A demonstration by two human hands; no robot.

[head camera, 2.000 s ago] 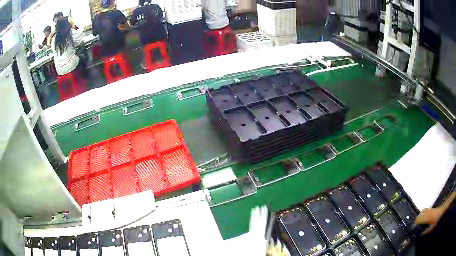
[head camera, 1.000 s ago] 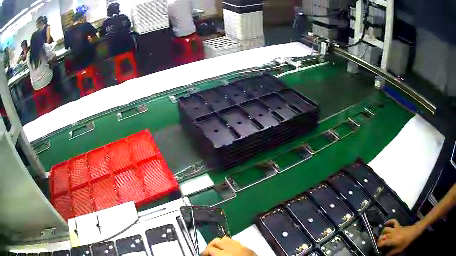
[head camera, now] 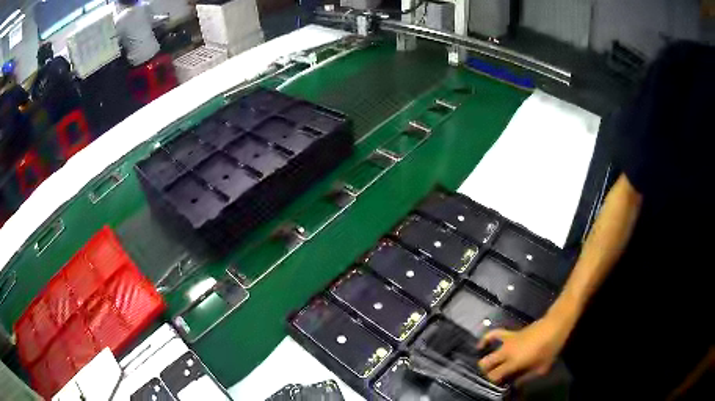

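My right hand (head camera: 521, 356) is at the lower right. Its fingers grip the right end of dark, blurred phone middle frames (head camera: 451, 356), tilted over the near row of a black blister tray (head camera: 541, 262); their number is unclear. The tray's far row holds frames with gold specks at their near ends. Its near row has a frame in the left pocket, and the pockets at the right end look empty. More dark frame ends (head camera: 306, 391) show at the bottom edge, cut off. My left hand is not in view.
A stack of empty black trays (head camera: 251, 157) stands on the green conveyor belt (head camera: 408, 168), between rows of loose frames. A red tray (head camera: 86, 305) lies at the left, by a white guide plate (head camera: 90, 384). White cover sheet (head camera: 541, 157) lies at the right.
The view has swung right, so the tray stack and red tray sit farther left. My left hand has left the picture. My right hand now has frames lifted and tilted over the tray.
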